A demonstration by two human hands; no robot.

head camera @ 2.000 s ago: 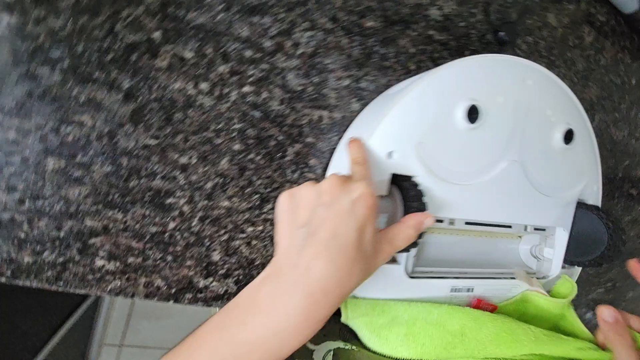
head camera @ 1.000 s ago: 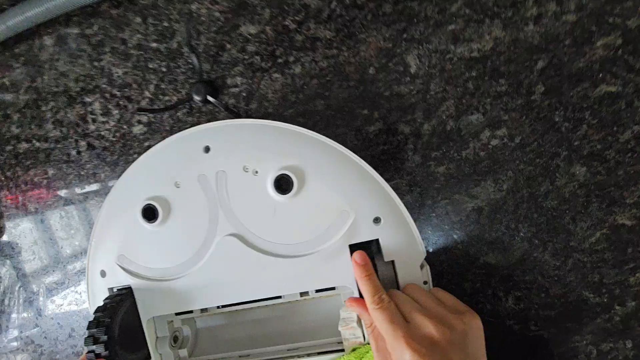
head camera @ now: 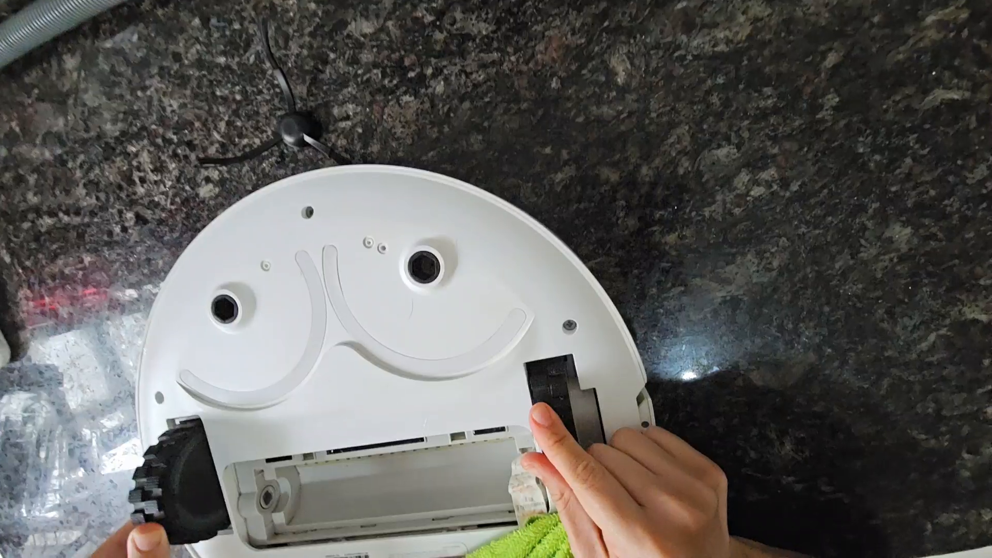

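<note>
A white robot vacuum (head camera: 372,310) lies with its underside up on a dark speckled stone countertop. The fingertips of my left hand (head camera: 139,539) touch the lower edge of the ribbed black left drive wheel (head camera: 182,484), most of that hand being out of view. Over the right drive wheel (head camera: 562,387) is my right hand (head camera: 651,488), its index fingertip at the wheel's lower left edge and its thumb near the end of the brush compartment (head camera: 387,484). A bright green cloth (head camera: 527,540) shows under my right hand, beside the compartment.
A black three-armed side brush (head camera: 297,129) lies on the countertop (head camera: 790,194) just beyond the vacuum. Part of a grey corrugated hose (head camera: 46,27) crosses the upper left corner. Light reflects off the stone at the left and right of the vacuum.
The vacuum appears turned compared with two seconds ago. My left hand has come to the left wheel, where it was not seen a second ago. My right hand stays at the right wheel. The view has shifted.
</note>
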